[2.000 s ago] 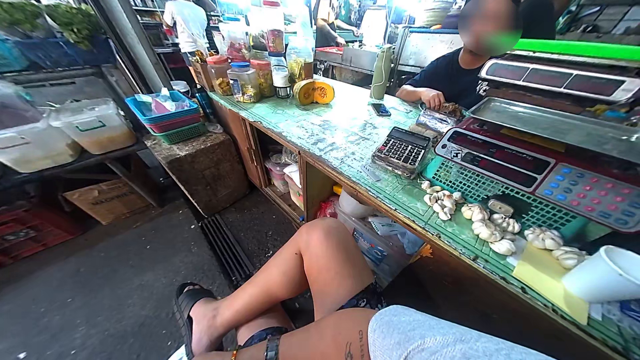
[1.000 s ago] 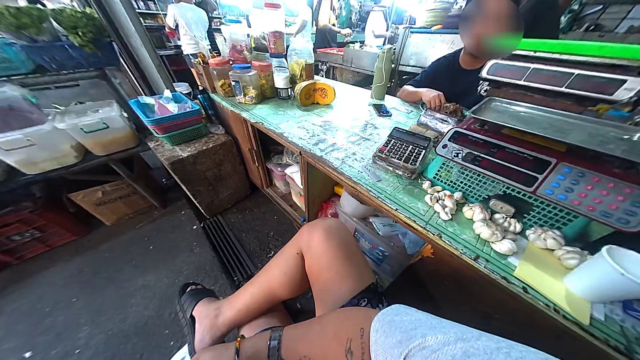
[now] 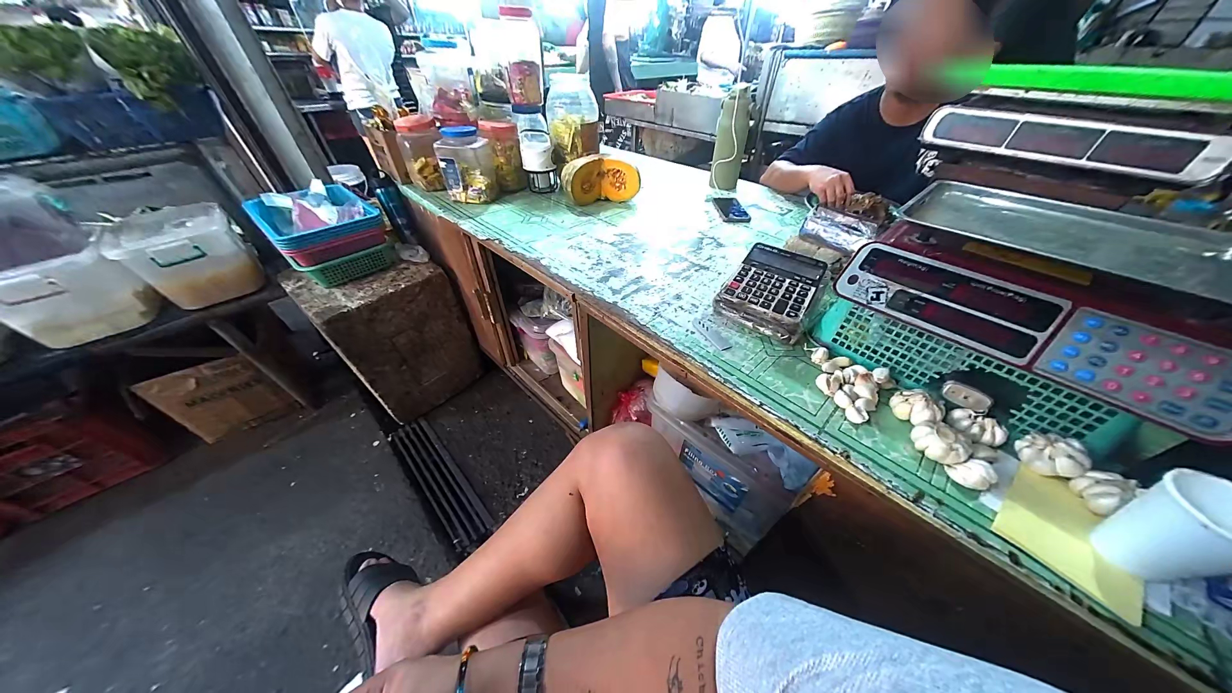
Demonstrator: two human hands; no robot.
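At the bottom edge lies my right hand (image 3: 409, 677), mostly cut off, beside my lower leg; whether it holds anything cannot be told. Two bracelets circle that wrist. My left hand is not visible. Garlic bulbs (image 3: 938, 443) and loose cloves (image 3: 852, 385) lie on the green counter (image 3: 635, 260), right of my knee. Behind them stands a red digital scale (image 3: 962, 298) over a green plastic basket (image 3: 866, 337). A calculator (image 3: 775, 284) sits left of the scale. Yellow paper (image 3: 1064, 539) and a white cup (image 3: 1169, 529) are at the counter's right end.
Across the counter a person in a dark shirt (image 3: 866, 135) has a hand near a wrapped package. A phone (image 3: 731, 210), a green bottle (image 3: 731, 140), a cut squash (image 3: 601, 180) and jars (image 3: 467, 166) stand farther back. Stacked baskets (image 3: 322, 231) and plastic tubs (image 3: 183, 255) are left.
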